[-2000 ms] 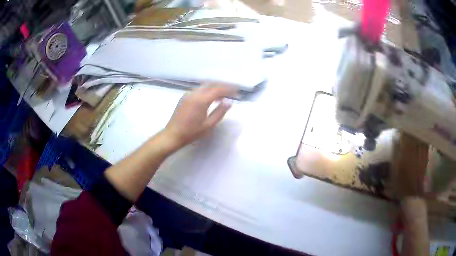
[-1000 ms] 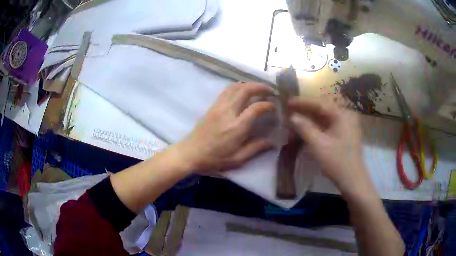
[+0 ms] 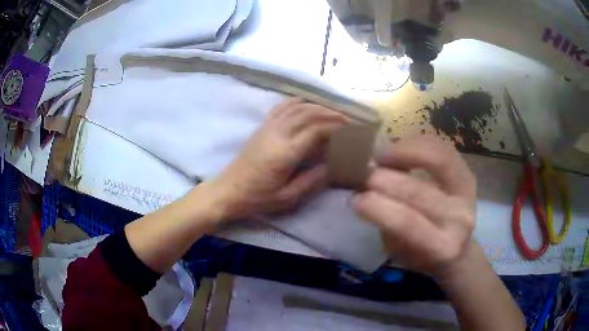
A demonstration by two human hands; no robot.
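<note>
A pale cut panel (image 3: pixel 187 110) with a tan band along its far edge lies across the white table, its right end at my hands. A short tan-brown strip or folded flap (image 3: pixel 349 154) stands up at that end, between my hands. My left hand (image 3: pixel 284 158) presses on the panel and holds it beside the tan piece. My right hand (image 3: pixel 423 200) is slightly blurred, its fingers at the right side of the tan piece; its fingertips are partly hidden. The sewing machine head (image 3: pixel 413 32) is just beyond my hands.
Scissors (image 3: pixel 531 168) with red and yellow handles lie right of a dark blotched patch on the bed. Stacked pale panels (image 3: pixel 155 22) lie at the upper left, near a purple box (image 3: pixel 24 87). More pale cloth (image 3: pixel 258 307) with tan bands lies below the table edge.
The hands first came together at a panel drawn in front of the machine. Since then the dark brown strip has gone from upright view, and a tan piece now shows between the hands.
</note>
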